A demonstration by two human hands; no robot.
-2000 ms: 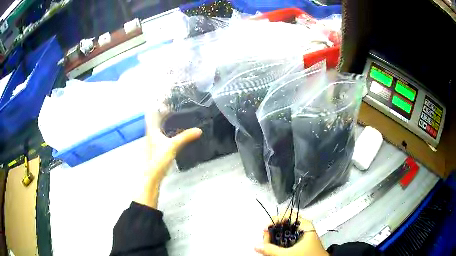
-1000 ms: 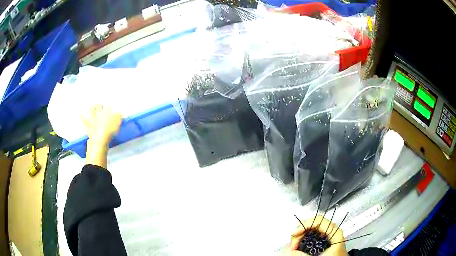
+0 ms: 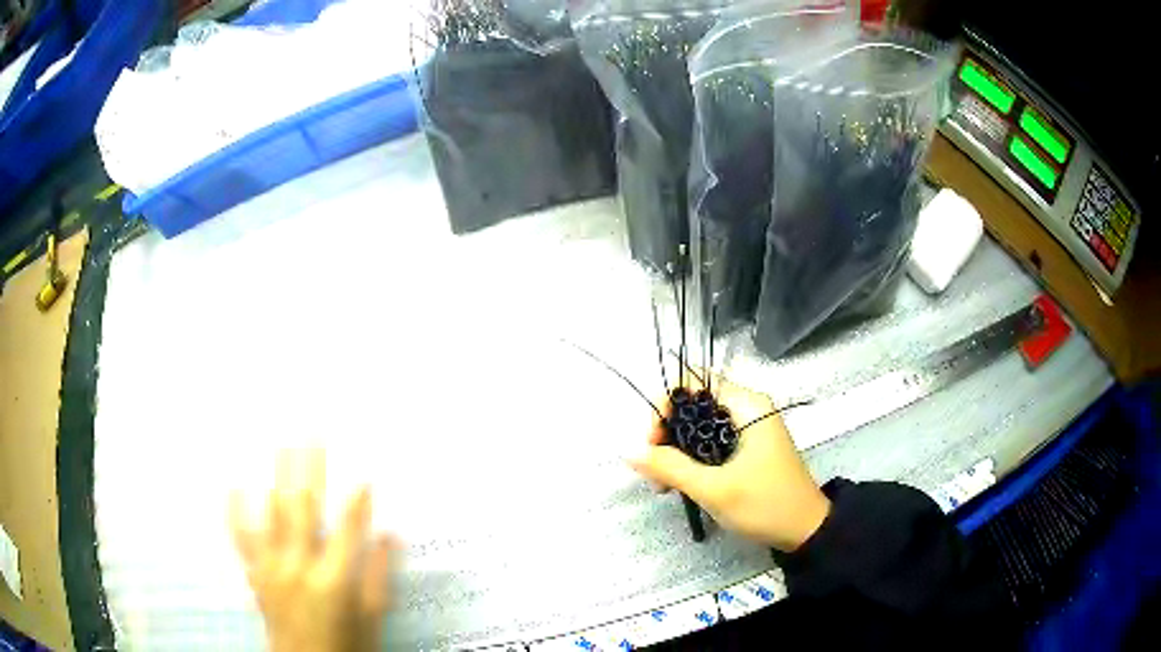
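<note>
My right hand (image 3: pixel 751 471) is closed around a bundle of black tubes (image 3: pixel 700 428), round ends facing up; thin wire leads fan out and one tube sticks out below the fist. My left hand (image 3: pixel 312 554) is blurred, fingers spread, over the white foam sheet (image 3: pixel 382 318) at lower left; no held thing shows, and glare hides whether a clear bag lies under it. Filled zip-lock bags (image 3: pixel 840 204) of black tubes stand in a row behind my right hand.
A blue tray (image 3: pixel 293 140) with whitish empty bags (image 3: pixel 217 83) is at back left. A steel ruler (image 3: pixel 942 363) with a red end piece (image 3: pixel 1047 334), a white block (image 3: pixel 945 240) and a digital scale (image 3: pixel 1044 166) are right. A blue bin (image 3: pixel 1082 535) of tubes is lower right.
My left hand has moved from the empty bags down to the front left of the foam sheet. My right hand still holds the bundle. The view has tilted downward.
</note>
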